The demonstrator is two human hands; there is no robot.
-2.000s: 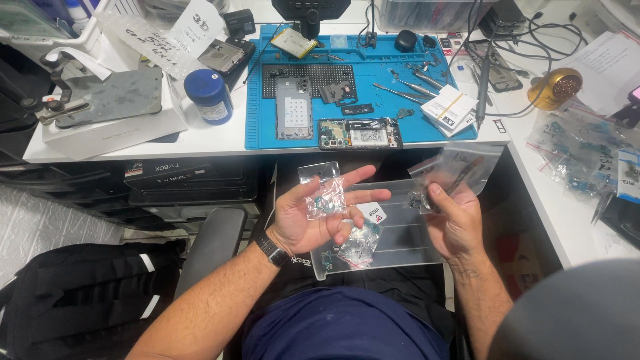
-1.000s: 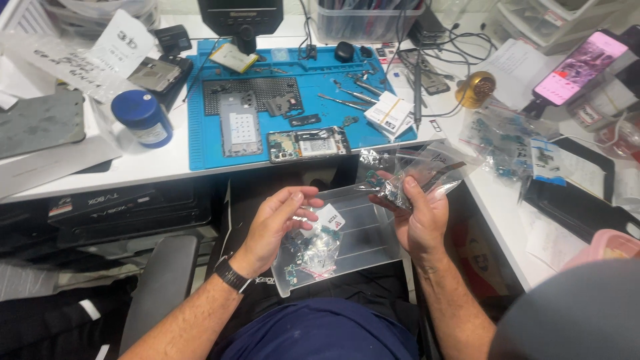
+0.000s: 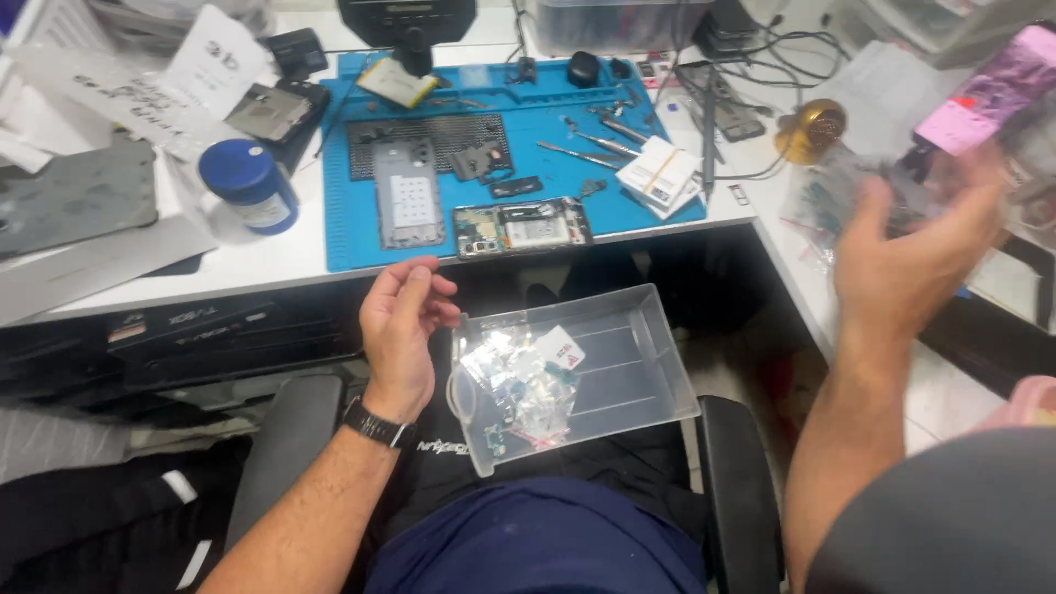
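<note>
A clear plastic drawer rests on my lap, with small clear bags of parts and loose bits of circuit board at its left end. My left hand hovers by the drawer's upper left corner, fingers loosely curled, nothing visible in it. My right hand, blurred, is raised over the right side of the desk beside plastic bags; whether it holds one I cannot tell. On the blue repair mat lie an opened smartphone, a phone frame and metal hand tools.
A blue jar stands left of the mat. A monitor or stand base is behind it. At the right are a gold-coloured round object, cables and a phone with a lit pink screen. Chair armrests flank my lap.
My right hand has moved away from the drawer to the right side of the desk; a second ago it held plastic bags. My left hand has moved off the drawer's contents; its small bag was last seen two seconds ago.
</note>
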